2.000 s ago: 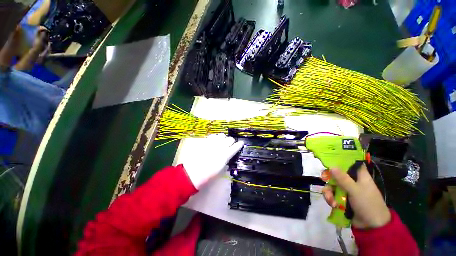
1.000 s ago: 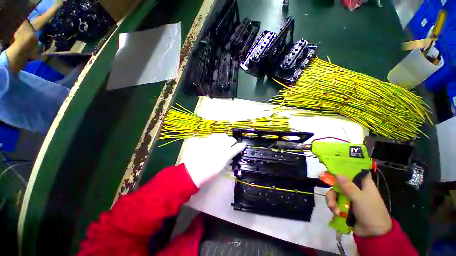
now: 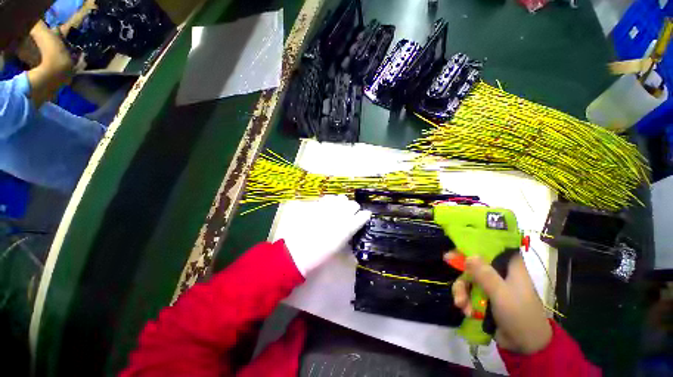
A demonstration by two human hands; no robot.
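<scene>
My left hand (image 3: 322,232), in a white glove, lies at the left end of the black socket housings (image 3: 402,241), its fingertips on the upper one; whether it grips a wire is hidden. My right hand (image 3: 509,298), bare, is closed around the grip of the lime-green soldering gun (image 3: 480,224). The gun's long metal nose points left over the upper housing, close to my left fingertips. A yellow-green wire (image 3: 406,275) lies across the lower housing. A black panel with round holes (image 3: 384,198) stands at the far edge of the work.
A small wire bundle (image 3: 277,182) lies left, a large wire pile (image 3: 539,143) behind right. Black housings (image 3: 391,74) stand behind. A black stand (image 3: 587,223), silvery wool (image 3: 624,261) and white cup (image 3: 625,101) are right. A plastic bag (image 3: 232,57) lies on the conveyor (image 3: 147,184). A person's arm (image 3: 50,62) shows far left.
The soldering gun in my right hand has moved left, its nose further over the upper housing. The plastic bag has shifted up in the picture. My left hand stays at the housings' left end.
</scene>
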